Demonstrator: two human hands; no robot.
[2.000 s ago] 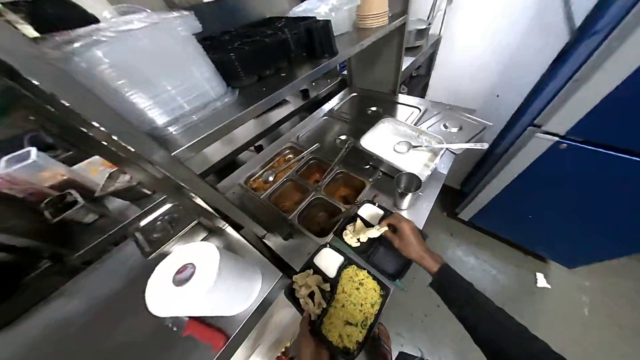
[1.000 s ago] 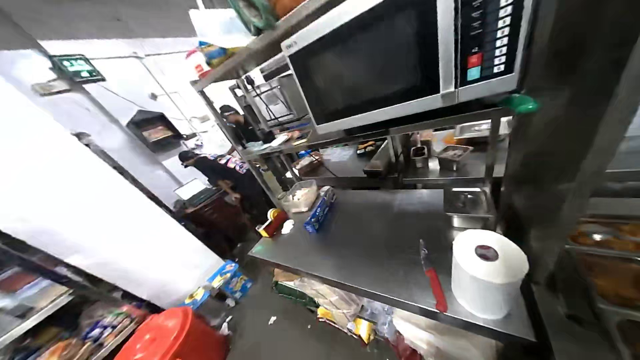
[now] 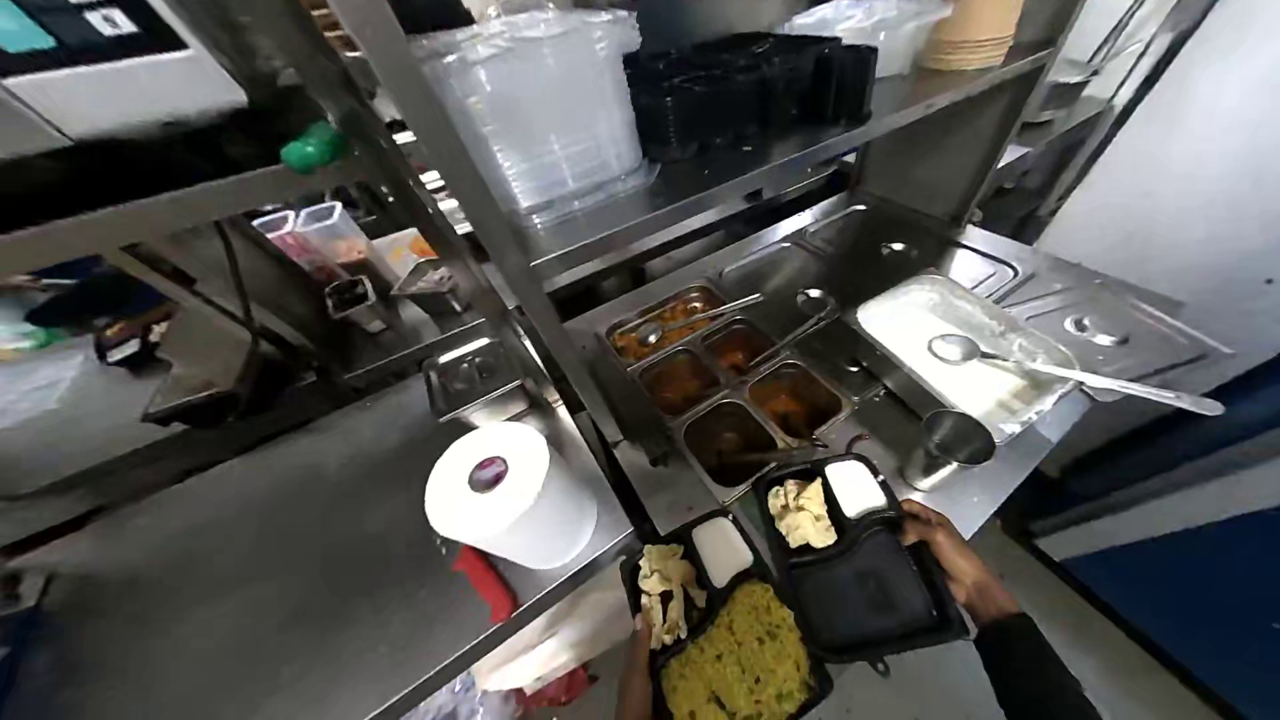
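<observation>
My left hand [image 3: 637, 672] grips the outer edge of a black compartment tray [image 3: 822, 690] filled with yellow rice [image 3: 742, 660], pale folded pieces of food [image 3: 668, 592] and a white portion [image 3: 722, 551]. My right hand [image 3: 955, 560] holds the right edge of a second black compartment tray [image 3: 865, 600]. That one has pale food pieces [image 3: 802, 514] and a white portion [image 3: 856, 488] in its upper compartments; its large compartment is bare. The trays touch side by side, just in front of the steel pans of sauce [image 3: 728, 443].
A steel cup [image 3: 948, 450] stands right of the sauce pans, near a white-filled pan [image 3: 965, 350] with a spoon [image 3: 1075, 374]. On the left counter [image 3: 250, 560] are a large white paper roll [image 3: 510, 495] and a red-handled tool [image 3: 486, 584]. A steel shelf [image 3: 800, 150] overhangs the pans.
The view swung left to the microwave and has come back. My right hand, at the pale food in the second tray two seconds ago, now holds that tray's right edge.
</observation>
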